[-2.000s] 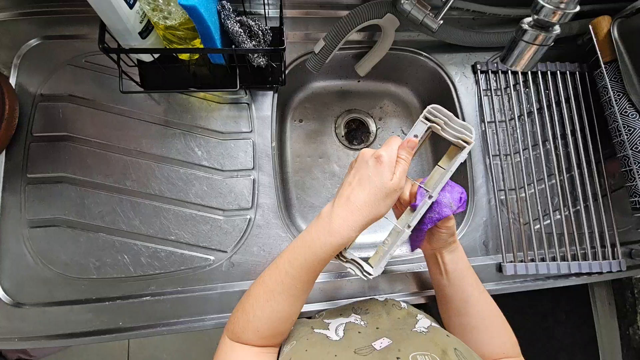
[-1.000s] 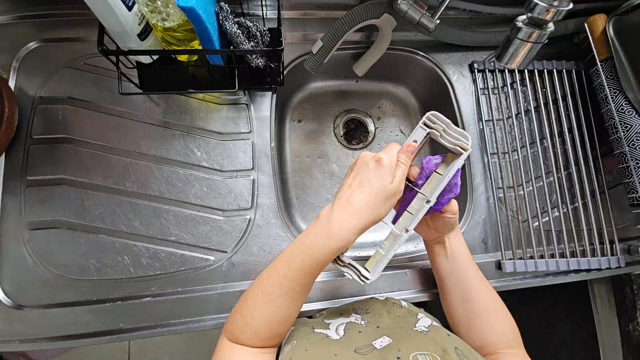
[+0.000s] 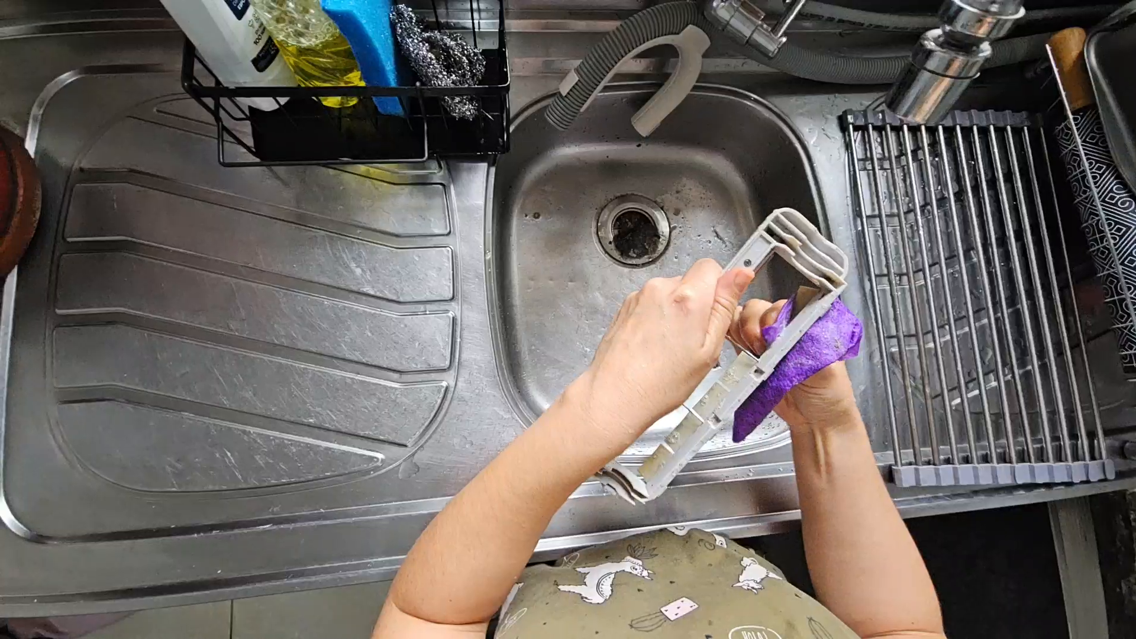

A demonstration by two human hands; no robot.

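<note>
A pale grey plastic frame (image 3: pixel 706 426), long and narrow with ribbed ends, is tilted above the near right part of the steel sink basin (image 3: pixel 568 293). My left hand (image 3: pixel 670 342) grips its left long side, thumb near the upper end. My right hand (image 3: pixel 799 382) holds a purple cloth (image 3: pixel 812 351) against the right long side, with some fingers showing through the frame's opening. The cloth wraps over that side and hides part of the right hand. Brownish residue shows on the frame's inner strip.
A ribbed steel drainboard (image 3: pixel 257 302) lies at left. Behind it a black wire caddy (image 3: pixel 346 93) holds bottles, a blue sponge (image 3: pixel 368 53) and a metal scourer (image 3: pixel 439 62). A grey hose (image 3: pixel 612 62) hooks over the basin's back; a roll-up drying rack (image 3: pixel 976 293) lies right, under a chrome faucet (image 3: pixel 941 71).
The cloth, pushed through the frame's opening a second ago, now lies mostly outside its right side. The right hand has shifted slightly; the left keeps its grip on the frame.
</note>
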